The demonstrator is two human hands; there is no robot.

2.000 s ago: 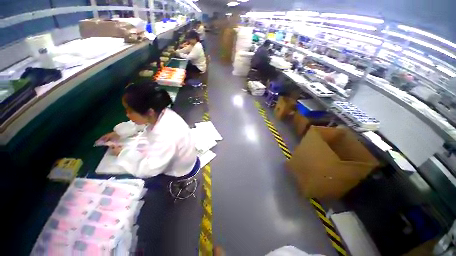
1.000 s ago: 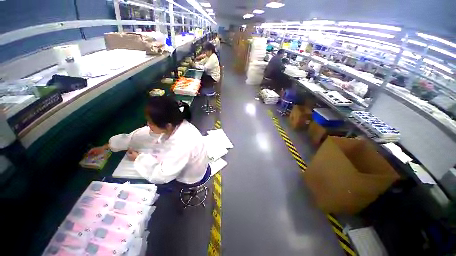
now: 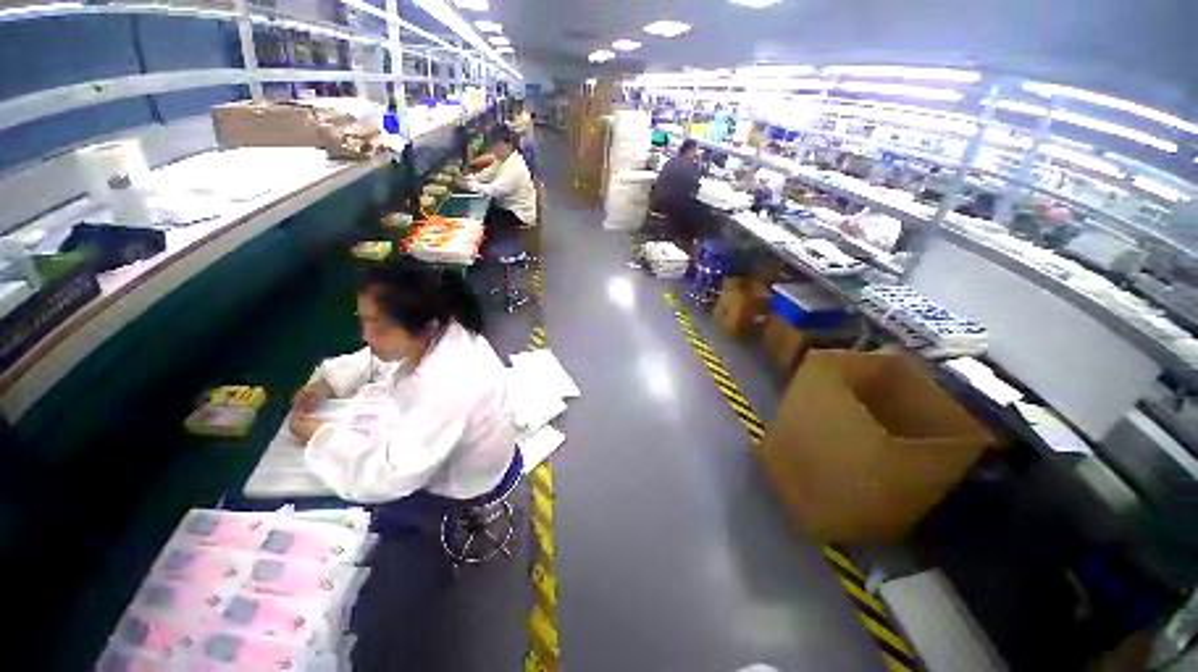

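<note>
Neither of my hands can be made out. A small pale patch shows at the bottom edge, too cut off to identify. Nearest in front at the lower left is a stack of white trays with pink-and-grey parts [image 3: 250, 591], with jagged edges. Beyond it, a seated person in white bends over a white tray [image 3: 296, 470] with both hands near its far side. A small pile of yellow boxes [image 3: 226, 410] lies on the green belt to the left of that tray.
A grey aisle [image 3: 644, 525] runs ahead between striped floor lines. A large open brown carton [image 3: 867, 453] stands at the right. White sheets [image 3: 539, 394] lie behind the person's stool [image 3: 477, 525]. An orange-striped stack [image 3: 444, 239] and other seated people are farther along.
The view has swung about and shifted. The seated person's hand has drawn back from the yellow boxes to the tray. The pale patch at the bottom edge was larger two seconds ago.
</note>
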